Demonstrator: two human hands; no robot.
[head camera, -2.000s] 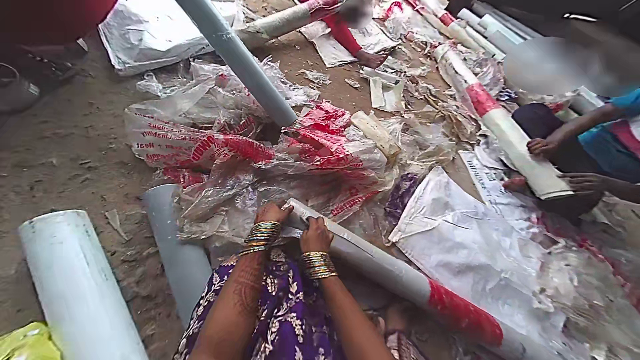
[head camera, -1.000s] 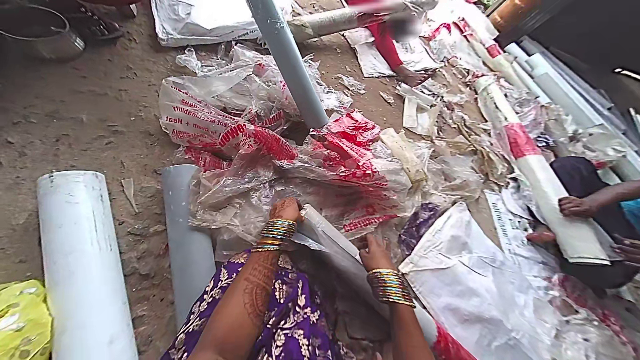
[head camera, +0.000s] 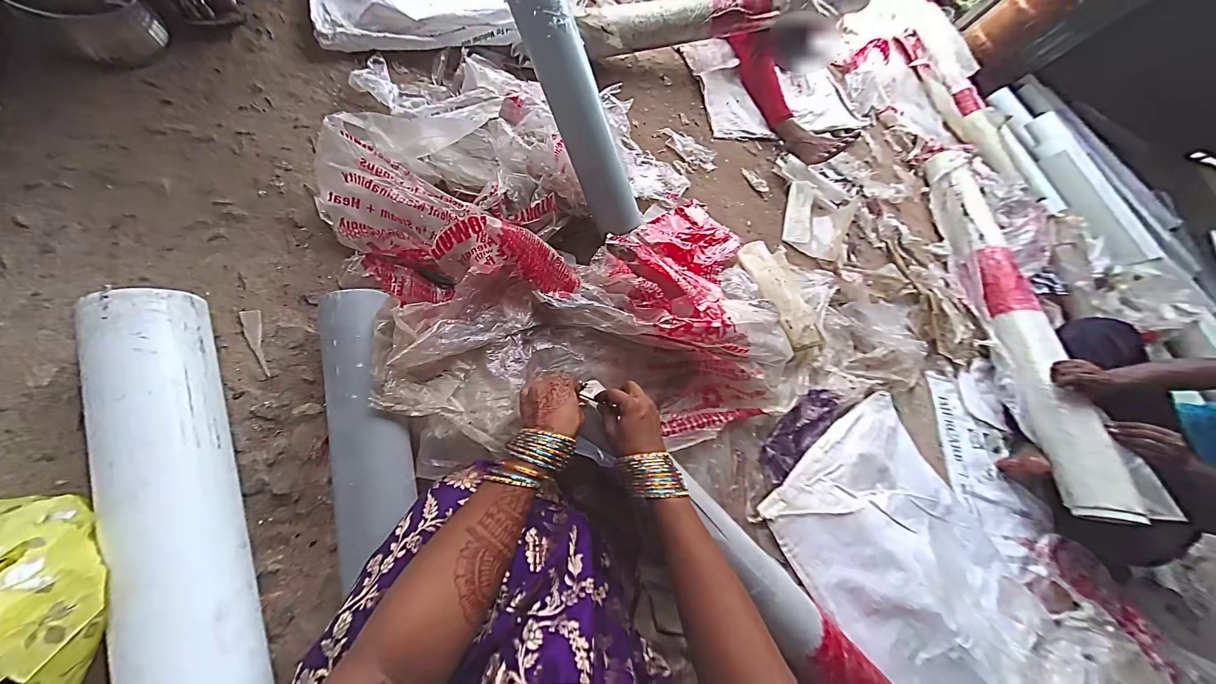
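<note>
My left hand (head camera: 551, 405) and my right hand (head camera: 631, 418) are close together in front of my lap, fingers closed on the end of a plastic wrapping (head camera: 593, 390). That wrapping seems to belong to the grey pipe (head camera: 750, 560) with a red band, which runs from under my right forearm toward the lower right. Both wrists carry stacked bangles. Crumpled clear plastic sheets with red print (head camera: 475, 247) lie just beyond my hands. What exactly sits between my fingertips is too small to tell.
Two grey pipes (head camera: 161, 456), (head camera: 361, 427) lie at the left beside a yellow bag (head camera: 47, 579). Another pipe (head camera: 579, 114) slants in from the top. A white sack (head camera: 883, 494) is at the right. Co-workers' hands (head camera: 1092, 378) hold a wrapped pipe (head camera: 1035, 370).
My hands were apart on the pipe's end a second ago; now they are close together, with the right hand nearer the left. The view has shifted somewhat.
</note>
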